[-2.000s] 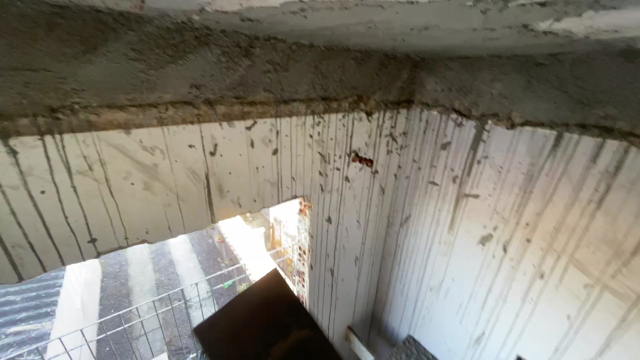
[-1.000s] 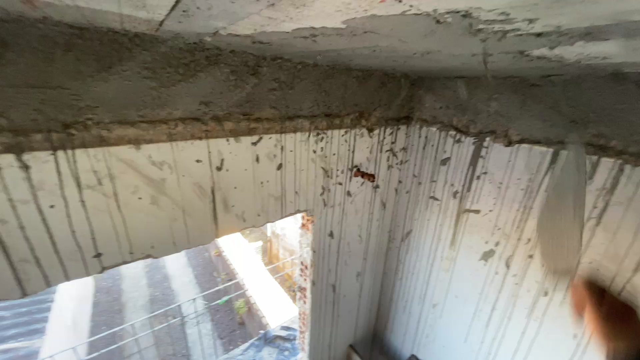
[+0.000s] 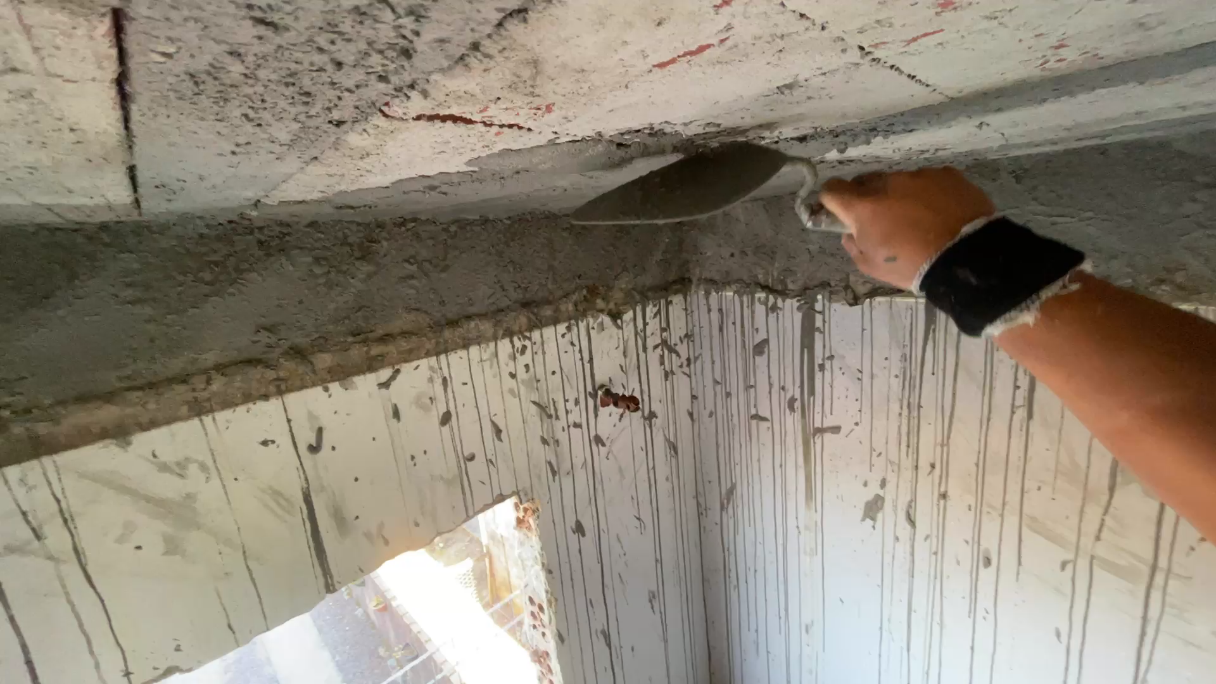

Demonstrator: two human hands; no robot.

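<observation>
My right hand (image 3: 907, 223), with a black band around its wrist, grips the handle of a pointed masonry trowel (image 3: 689, 185). The trowel's blade points left and lies close against the underside of the ceiling (image 3: 608, 81), near the corner where the walls meet. Below the blade runs a band of rough grey mortar (image 3: 408, 275) along the top of the walls. Whether mortar sits on the blade's upper face is hidden. My left hand is out of view.
White walls (image 3: 807, 551) streaked with grey drips stand left and right of the corner. A rusty metal stub (image 3: 619, 400) sticks out near it. At lower left is a rough-edged opening (image 3: 456, 608) with bright daylight and wires beyond.
My right hand has moved up from the lower right to the ceiling with the trowel. A dark board seen at the opening two seconds ago is out of view. The view has tilted up.
</observation>
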